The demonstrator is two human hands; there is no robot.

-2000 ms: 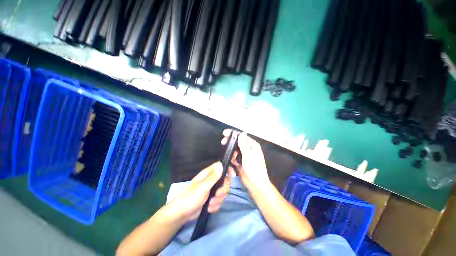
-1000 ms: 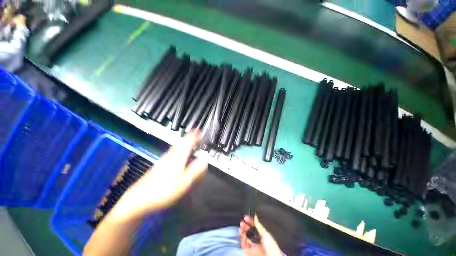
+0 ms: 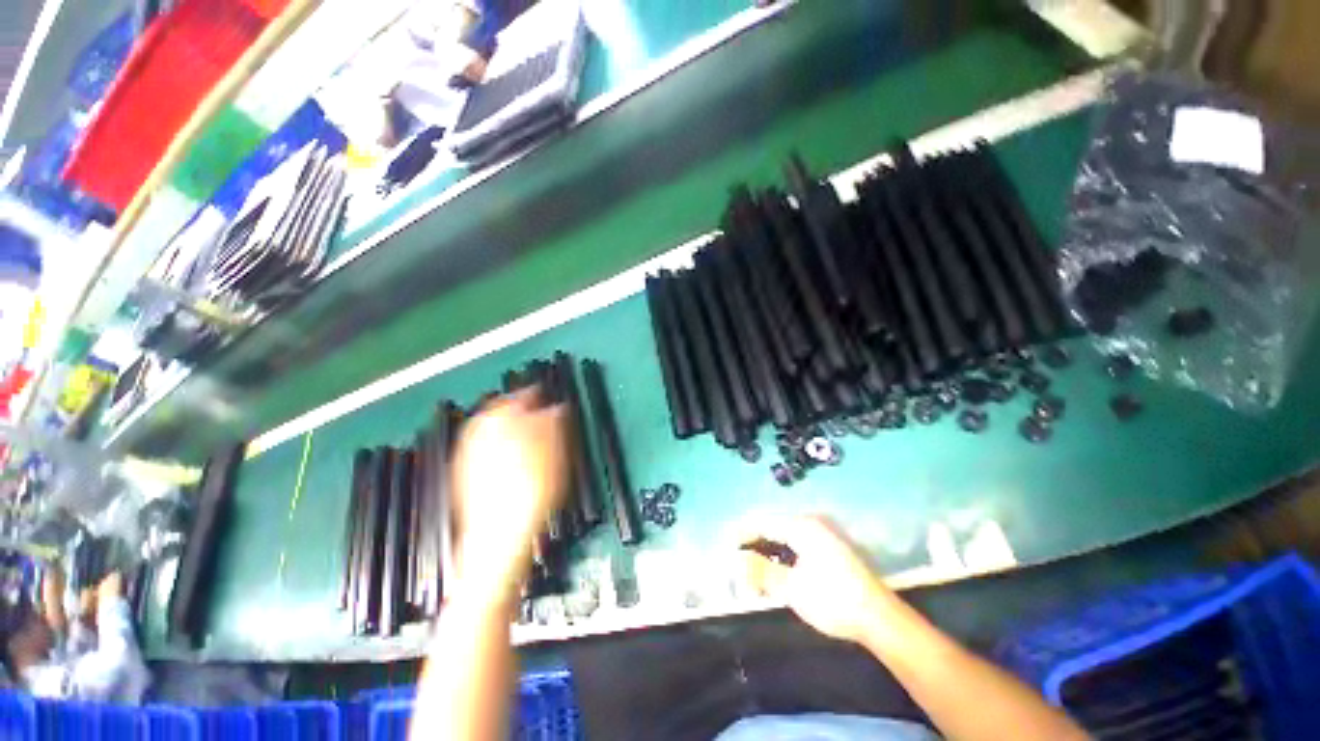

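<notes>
A row of black tubes [image 3: 384,543] lies on the green bench left of centre, with a single black tube [image 3: 611,456] at its right side. My left hand [image 3: 507,471] is blurred over this row, covering some tubes; whether it grips one cannot be told. My right hand [image 3: 818,576] is above the bench's near edge, its fingers around a small dark piece [image 3: 769,550]. A small pile of black end caps [image 3: 659,505] lies beside the single tube. More loose end caps [image 3: 974,420] are scattered below the larger right-hand tube pile [image 3: 854,290].
A clear plastic bag [image 3: 1202,246] with black parts lies at the right. Blue crates [image 3: 1144,637] stand below the bench. The conveyor [image 3: 478,268] and its pale rail run behind the tubes. A red bin [image 3: 159,102] is at upper left. Another person's sleeve [image 3: 109,644] shows at lower left.
The view has turned rightward and up, showing the bag and the shelf. The tube held between both hands earlier is no longer seen there. My right hand has risen from the lap to the bench edge.
</notes>
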